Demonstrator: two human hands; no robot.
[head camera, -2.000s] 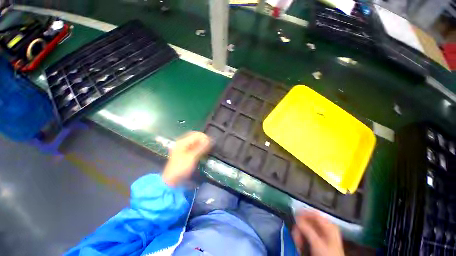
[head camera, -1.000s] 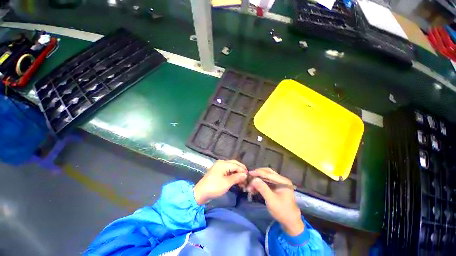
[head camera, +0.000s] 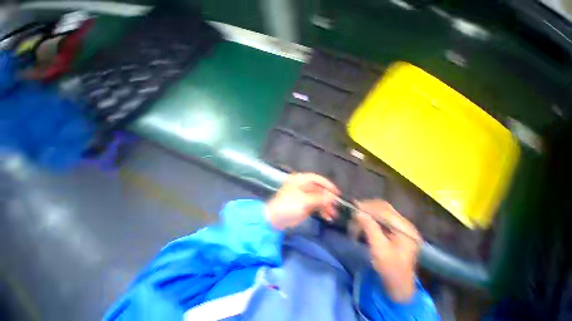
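The frame is blurred by motion. My left hand (head camera: 303, 200) is at the bench's front edge, its fingertips pinched on something small and dark that I cannot make out clearly. My right hand (head camera: 390, 241) is just right of it, shut on thin metal tweezers (head camera: 376, 218) that point left toward my left fingertips. Both hands are in front of the dark foam tray (head camera: 317, 128). The yellow tray (head camera: 436, 141) lies tilted on the foam tray's right part. Small white bits (head camera: 301, 96) lie on the foam tray.
A black blister tray (head camera: 141, 69) lies at the left, beside a red tool tray (head camera: 59, 53). A person's blue sleeve (head camera: 37, 122) shows at the far left. A grey post (head camera: 281, 19) stands behind. Pale modules (head camera: 456, 57) lie on the green belt. Dark trays at the right are blurred.
The view has shifted, so the trays appear higher and further right. My hands remain close together, and the tweezers now show more clearly between them.
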